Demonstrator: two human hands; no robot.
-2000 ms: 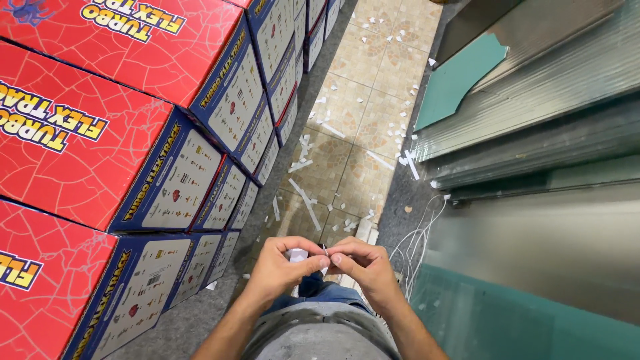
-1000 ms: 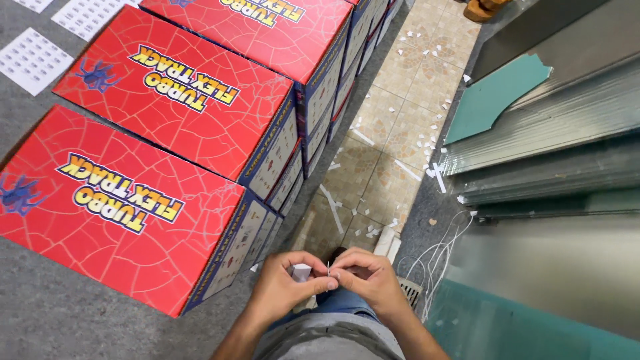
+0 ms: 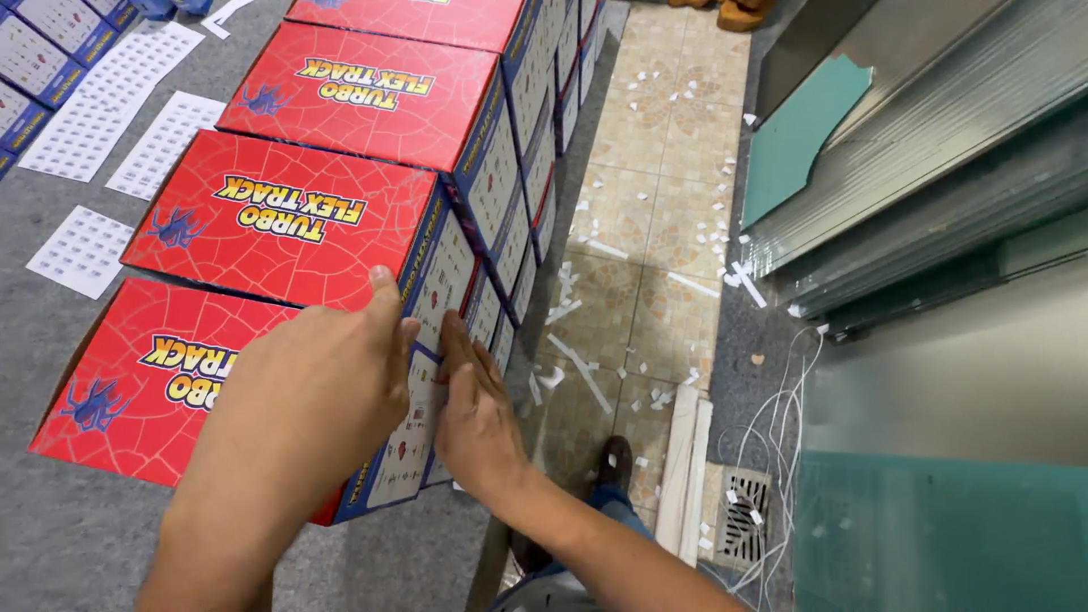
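Note:
Red and blue Turbo Flex Track cardboard boxes (image 3: 289, 229) stand stacked in rows on the left. My left hand (image 3: 331, 374) is over the nearest box (image 3: 110, 374) and reaches to the printed side of the stack, its thumb by the top edge of the second box. Against that same printed side lies my right hand (image 3: 476, 408), fingers pointing up and away along the box faces. What is between the left fingertips and the box is hidden. Sheets of small printed labels (image 3: 85, 251) lie on the grey surface left of the boxes.
A tiled floor strip (image 3: 629, 204) with paper scraps runs along the right of the stack. Beyond it are glass panels (image 3: 918, 170), a green sheet piece (image 3: 799, 136), white cables (image 3: 786, 450), a floor drain (image 3: 744, 518) and pale strips (image 3: 684, 476). A shoe (image 3: 614, 463) is below.
Both hands have moved from together in front of my body to the side of the box stack on the left. The view has shifted toward the boxes.

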